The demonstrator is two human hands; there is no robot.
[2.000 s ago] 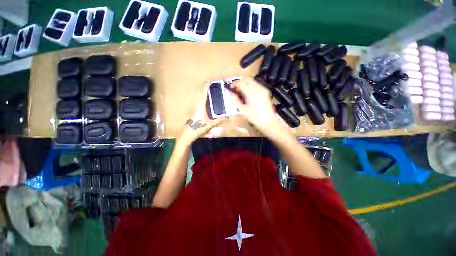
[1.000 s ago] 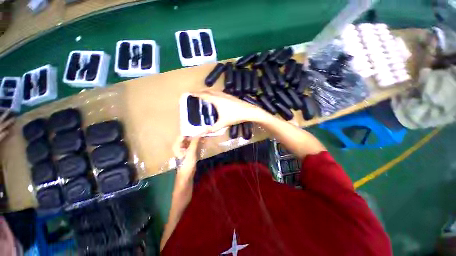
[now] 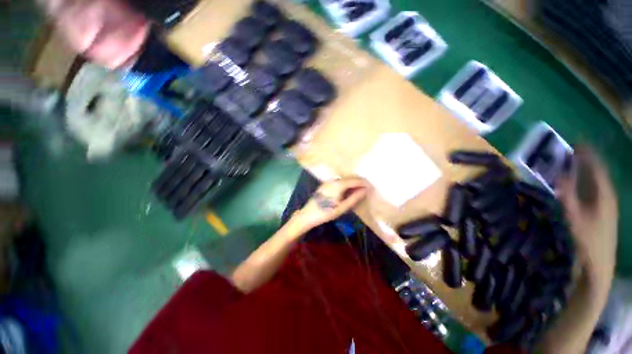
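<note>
A plain white box or lid [image 3: 398, 169] lies on the tan bench in front of me, with no dark slots showing. My left hand [image 3: 343, 196] is beside its near left corner, fingers curled; blur hides whether it touches the box. My right hand [image 3: 585, 190] is blurred at far right, reaching over the black pile, its fingers at the right edge of a filled white insert [image 3: 544, 153] on the green surface. Black oblong units [image 3: 495, 207] lie in a loose pile between the box and my right forearm.
More filled inserts [image 3: 479, 97] stand in a row beyond the bench. Wide black units [image 3: 281, 59] sit in a clear tray at upper left. Stacked dark trays [image 3: 208, 148] are below the bench. A blurred pink-clad person [image 3: 104, 31] and blue stool [image 3: 156, 86] are at upper left.
The view has turned sharply. The filled insert has left the spot before me, where a plain white square now lies. My right hand has moved away to the row beyond the bench.
</note>
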